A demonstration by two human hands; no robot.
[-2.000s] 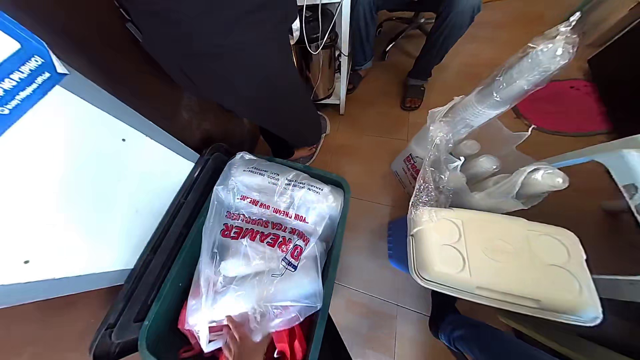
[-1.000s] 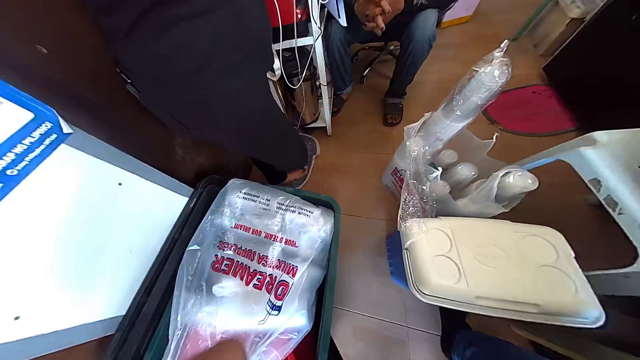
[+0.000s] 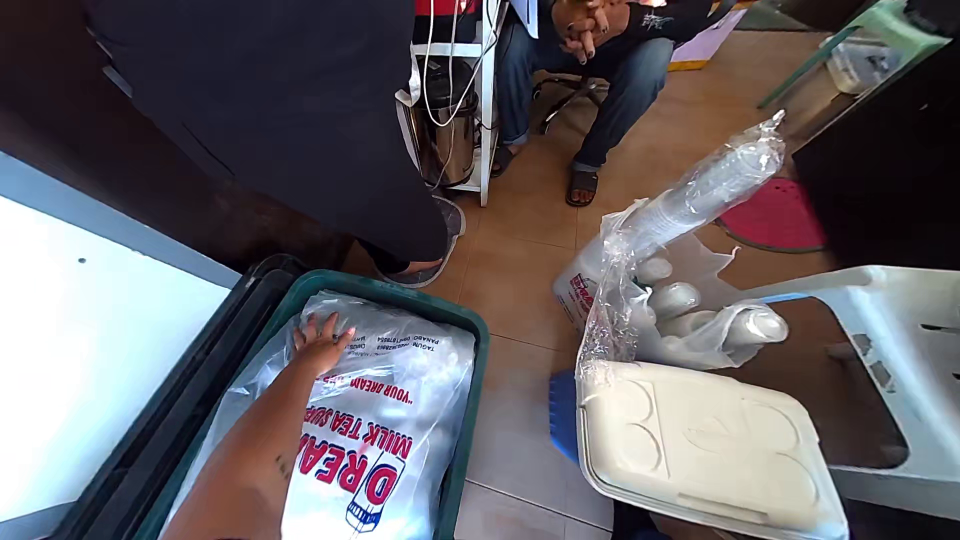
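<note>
My left hand (image 3: 322, 349) lies palm down on the far part of a translucent white plastic bag (image 3: 420, 375), with its fingers spread. The bag bears red and blue printing and sits in a dark green plastic bin (image 3: 480, 360); what it holds is mostly hidden. My left forearm crosses the bag's left side. To the right, a plastic bag (image 3: 577, 292) on the floor holds several sleeves of stacked cups; one long wrapped cup sleeve (image 3: 705, 191) leans up out of it. My right hand is out of view.
A cooler with a cream lid (image 3: 705, 442) stands right of the bin, beside a white plastic chair (image 3: 915, 390). A white panel (image 3: 97, 352) lies left. A standing person (image 3: 300, 112) is beyond the bin; a seated person (image 3: 630, 82) is farther back.
My left hand has moved from the bag's near edge to its far part. The bag in the bin looks flatter and more spread out than before.
</note>
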